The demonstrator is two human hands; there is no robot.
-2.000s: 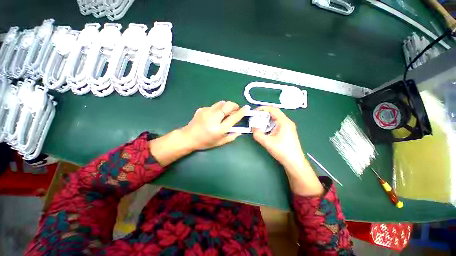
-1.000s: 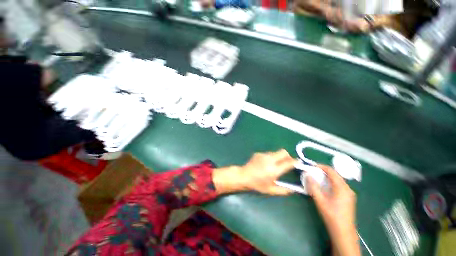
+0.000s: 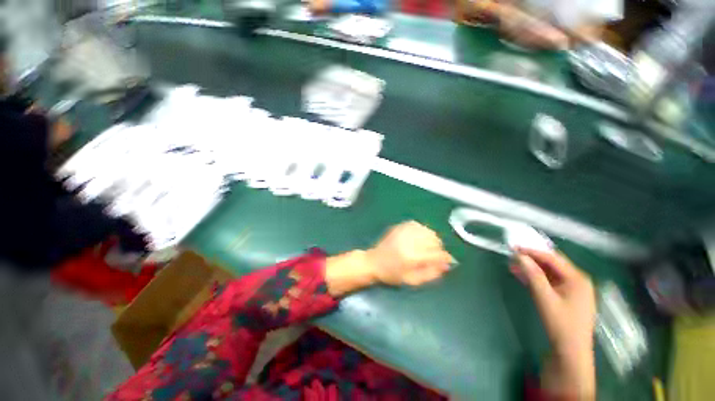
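Note:
A white loop-shaped frame lies beside the pale stripe, its open loop to the left and its solid cap end to the right. My right hand has its thumb and fingers on the cap end. My left hand is curled closed to the left of this frame, with no frame in it. Blur hides fine detail at the fingertips. Another white frame is on the green surface beyond the stripe.
Stacked white frames fill the left of the bench, with another group behind. Blurred strips and a dark fan are at the right. A dark-clothed person is at the left; other hands work across the bench.
The frame held between both hands has left them, and a white frame now shows beyond the stripe. My right hand has moved right onto the lying frame. My left hand has closed.

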